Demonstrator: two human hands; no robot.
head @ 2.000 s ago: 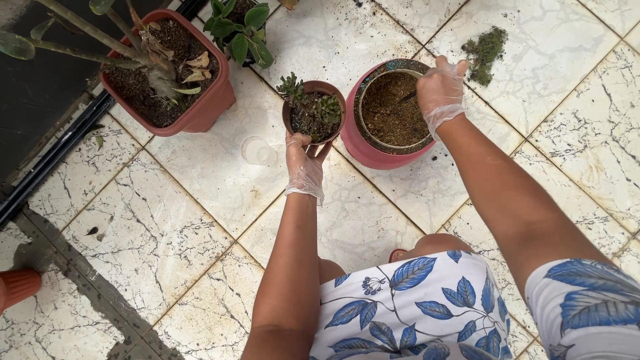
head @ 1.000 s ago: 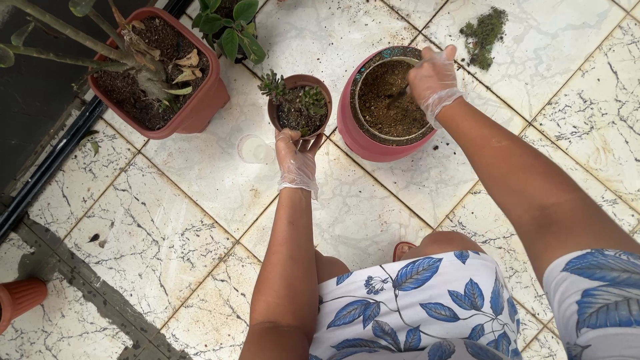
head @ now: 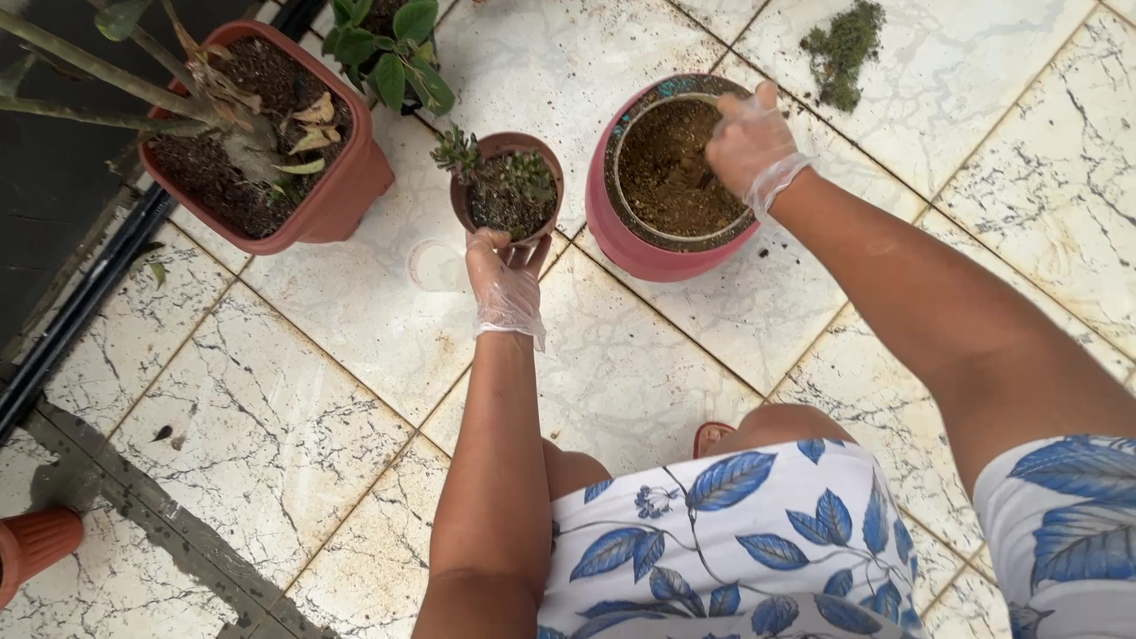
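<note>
My left hand [head: 506, 275], in a clear plastic glove, holds a small brown plastic pot [head: 557, 191] by its near rim. Small succulent plants [head: 528, 175] grow in the dark soil of that pot. To its right stands a pink pot [head: 621, 253] with a dark, patterned rim, filled with brown soil [head: 666, 169]. Over the right side of this soil is my right hand [head: 754, 146], also gloved, with its fingers curled. A dark, thin piece shows below the fingers; what it is cannot be made out.
A large square terracotta-coloured pot [head: 355, 191] with a thick-stemmed plant stands at upper left, beside a leafy green plant [head: 390, 58]. A clump of moss [head: 843, 53] lies on the tiled floor [head: 621, 373] at upper right. Another ribbed pot [head: 44, 541] is at lower left.
My right hand has moved from the upper right rim of the pink pot to lower over its soil. The soil surface now looks more hollowed. My left hand still holds the small pot.
</note>
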